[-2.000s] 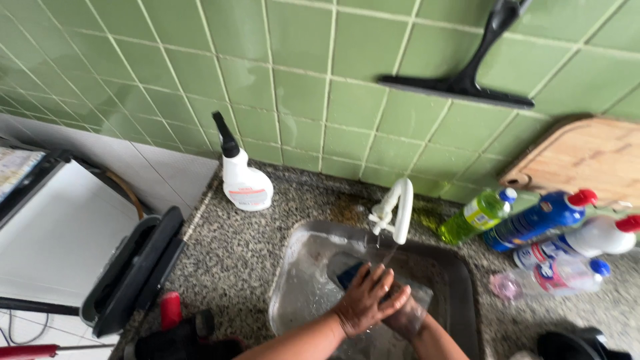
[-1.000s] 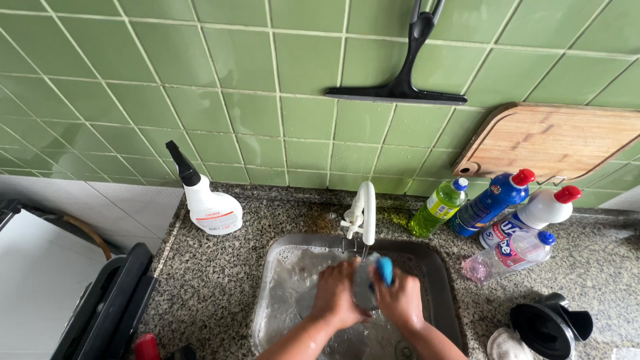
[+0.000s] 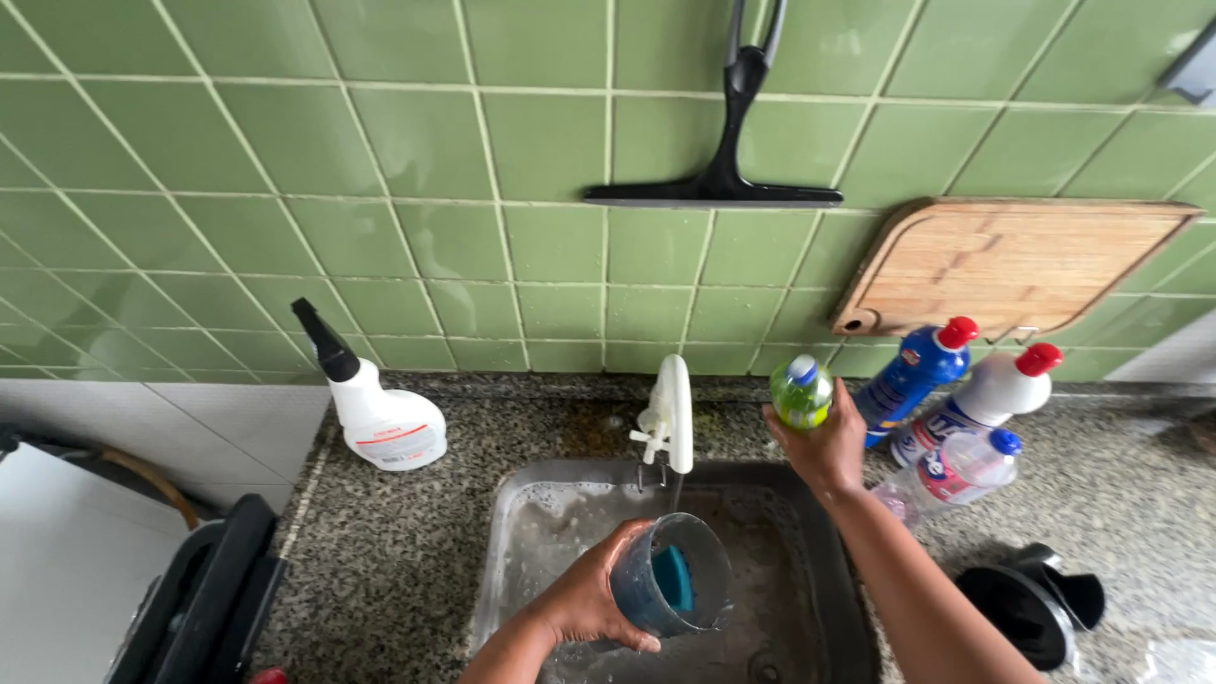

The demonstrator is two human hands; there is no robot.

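My left hand (image 3: pixel 594 594) holds a clear plastic container (image 3: pixel 632 584) tilted over the steel sink (image 3: pixel 826 570), its open end facing right. A blue sponge (image 3: pixel 673 578) lies inside it. Behind the container, a thin stream of water falls from the white faucet (image 3: pixel 676 408). To the right of the faucet, my right hand (image 3: pixel 825 442) is wrapped around a green dish soap bottle (image 3: pixel 801 394) with a blue cap. Shallow, sudsy water covers part of the sink's bottom.
A blue bottle (image 3: pixel 907 375), a white bottle (image 3: pixel 988 389) and a clear pink-labelled bottle (image 3: pixel 969 465) stand right of my right hand. Black plastic parts (image 3: pixel 1026 608) lie nearer. A white spray bottle (image 3: pixel 389 418) stands left. A squeegee (image 3: pixel 722 180) hangs above; a wooden cutting board (image 3: pixel 1016 266) leans on the tiles.
My right hand has moved from the container over the sink to the green bottle and taken hold of it. The blue sponge, earlier by my right hand, is now inside the container.
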